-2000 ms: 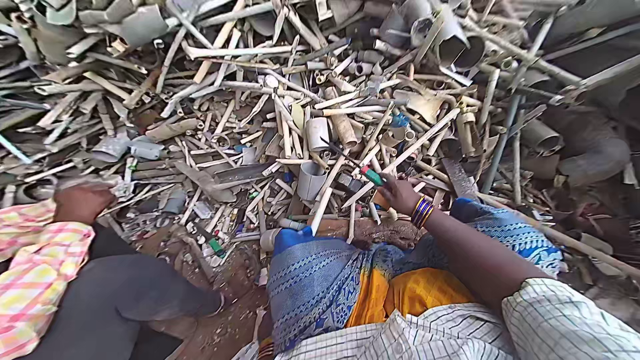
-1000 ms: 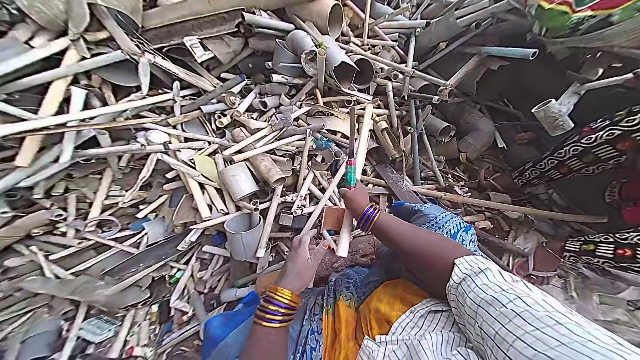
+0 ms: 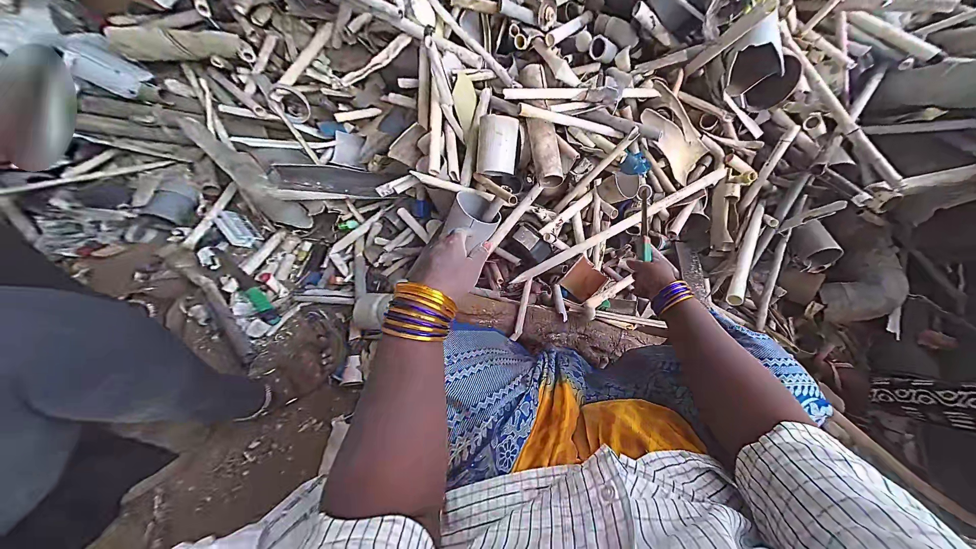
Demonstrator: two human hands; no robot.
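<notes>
My left hand, with gold and purple bangles at its wrist, is at the near side of a short grey plastic pipe piece. A thin pale pipe length slants away from its fingertips; whether the fingers grip either piece is unclear. To the right, my right hand is closed around the green handle of a hand tool, whose dark, narrow shaft points away from me. A wider pale pipe section stands just beyond the grey one. A brown log lies in front of my knees.
A heap of broken plastic pipes spreads ahead and to both sides. A large curved grey pipe lies at right. At left, another person's dark-clothed leg is bent over the dirt ground. Patterned dark cloth shows at the right edge.
The long pale strip that stood upright between my hands one second ago is no longer there. My left hand is now at the grey pipe piece. The view has swung left.
</notes>
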